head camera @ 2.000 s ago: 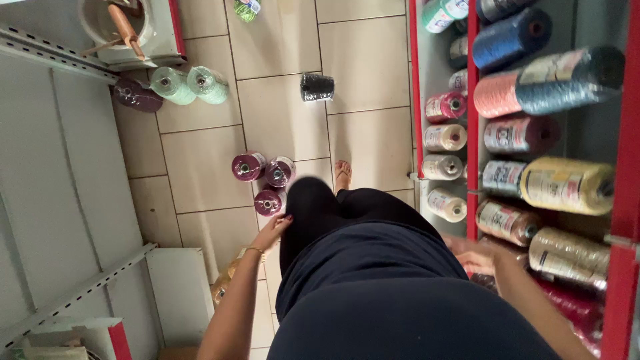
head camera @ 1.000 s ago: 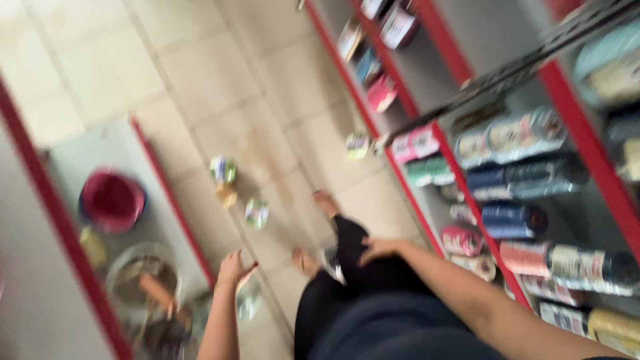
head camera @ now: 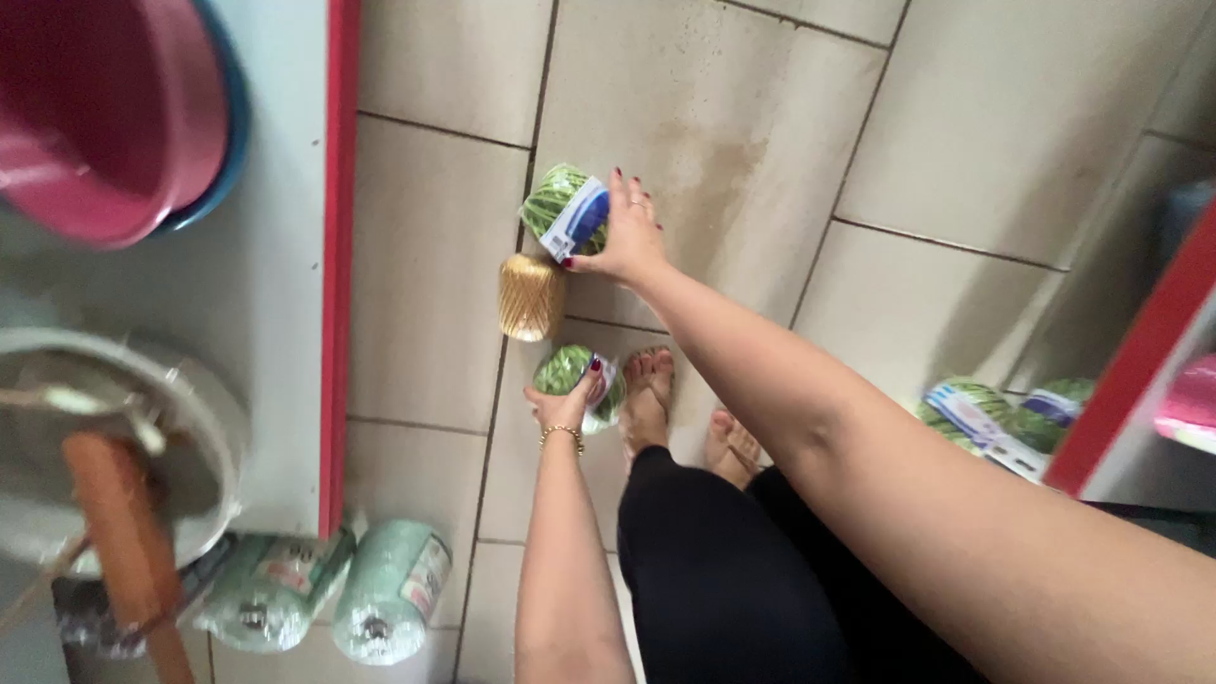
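Observation:
Both my arms reach down to the tiled floor in the head view. My right hand (head camera: pixel 632 228) is on a wrapped green yarn ball (head camera: pixel 560 204) with a blue and white label, its fingers and thumb spread across the label side. My left hand (head camera: pixel 560 404), with a bracelet at the wrist, grasps another wrapped green yarn ball (head camera: pixel 567 370) beside my foot. Between the two green balls stands a golden-yellow spool of cord (head camera: pixel 531 297), near my right hand's thumb and touched by neither palm.
At the left, a red-edged shelf (head camera: pixel 337 285) holds a pink basin (head camera: pixel 171 114) and a whitish bucket (head camera: pixel 233 418). Mint-green wrapped spools (head camera: pixel 391 591) lie below it. More green yarn (head camera: pixel 969 413) lies by the red shelf edge (head camera: pixel 1140 351) at the right.
My hands have moved down to the green yarn balls; one second ago the left hung in the air and the right was at my leg. The view has shifted strongly.

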